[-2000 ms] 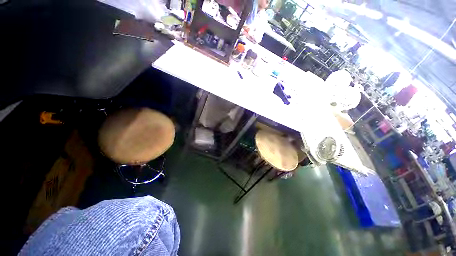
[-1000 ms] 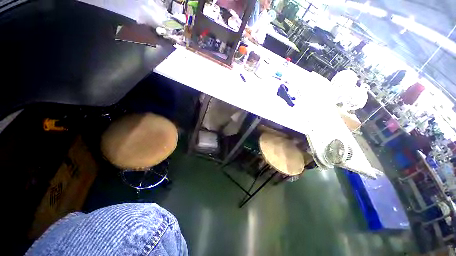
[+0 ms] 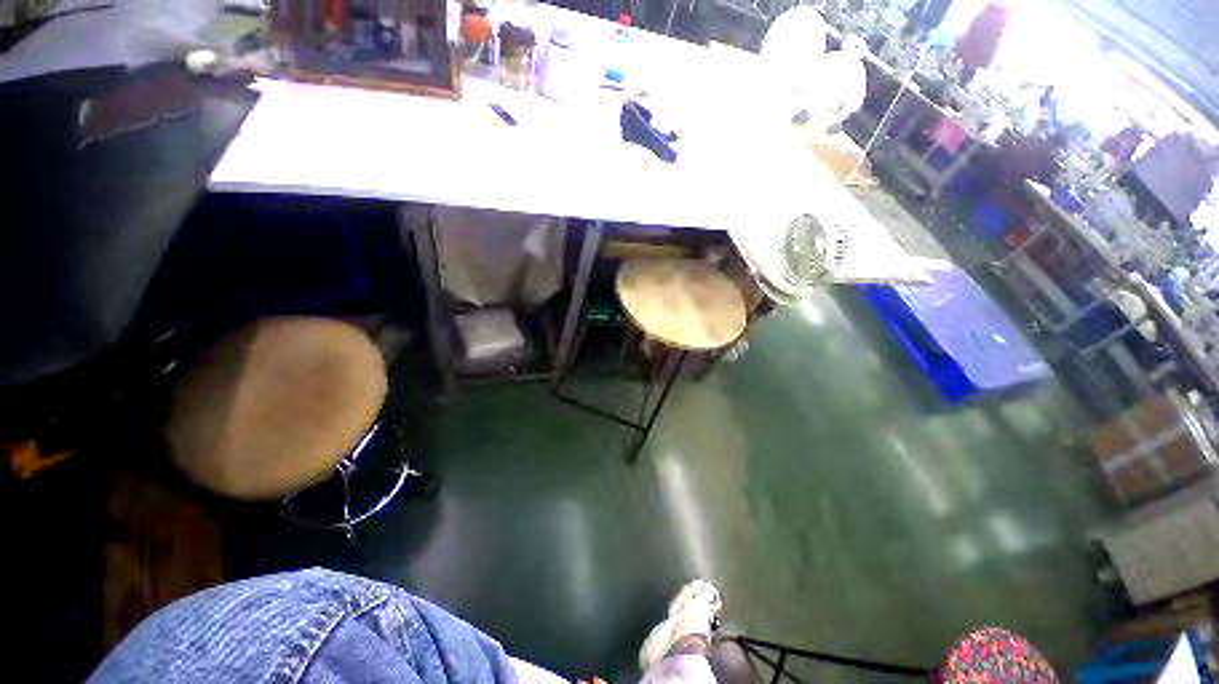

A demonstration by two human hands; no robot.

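A light blue denim sleeve [image 3: 308, 635] fills the bottom left. Neither of my hands shows clearly; a tiny skin-toned spot at the bottom edge beside the sleeve is too small to identify. A pale shoe [image 3: 693, 612] shows at the bottom centre. A round tan stool [image 3: 278, 408] on a chrome base stands at the left. Ahead is a long white worktable [image 3: 388, 154] with a dark blue lump [image 3: 647, 131] on it. A dark-framed rack [image 3: 368, 60] stands at its far left part.
A black worktop [image 3: 80, 241] is at the left. A second tan stool [image 3: 682, 303] stands by the table, near a fan [image 3: 810, 251]. A blue pallet [image 3: 959, 334] lies on the green floor. A red patterned seat [image 3: 996, 659] is at the bottom right, with cardboard boxes [image 3: 1152, 452] beyond.
The view has turned right and levelled, so the table and stools sit further left. The shoe, patterned seat and cardboard boxes have come into view.
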